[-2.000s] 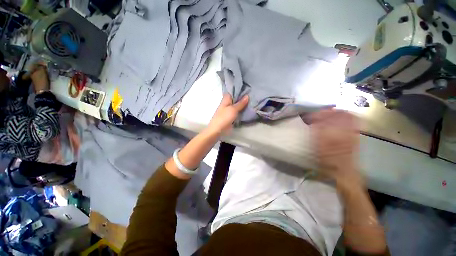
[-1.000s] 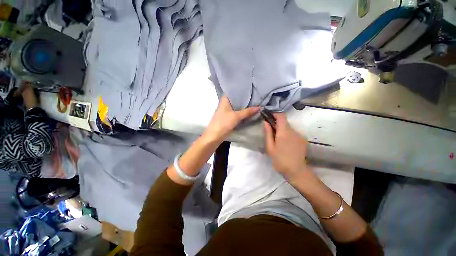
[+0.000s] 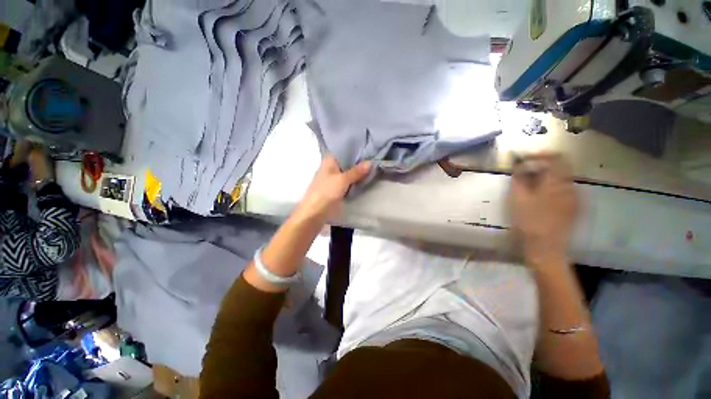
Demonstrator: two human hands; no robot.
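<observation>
A grey garment panel (image 3: 374, 70) lies on the white table, its right edge in the lamp glare by the machine. Near the table's front edge it has a pocket opening (image 3: 403, 150) with folded edges, spread so that a dark gap shows. My left hand (image 3: 331, 184) pinches the panel's folded cloth just left of the opening, thumb and fingers together. My right hand (image 3: 543, 204) is blurred, over the front of the machine bed, away from the panel. A small dark tool, seemingly thread snips (image 3: 527, 165), shows blurred at its fingertips.
The sewing machine head (image 3: 592, 54) stands at the upper right above its bed (image 3: 616, 160). Rippled cut panels (image 3: 206, 101) lie left on the table. Grey cloth (image 3: 179, 273) hangs below its edge. Another person's patterned sleeve (image 3: 39, 234) is at far left, beside a grey motor housing (image 3: 74, 105).
My right hand has moved right, away from the pocket opening, with the dark tool. My left hand still pinches the cloth. The opening lies more spread. The whole view has shifted slightly.
</observation>
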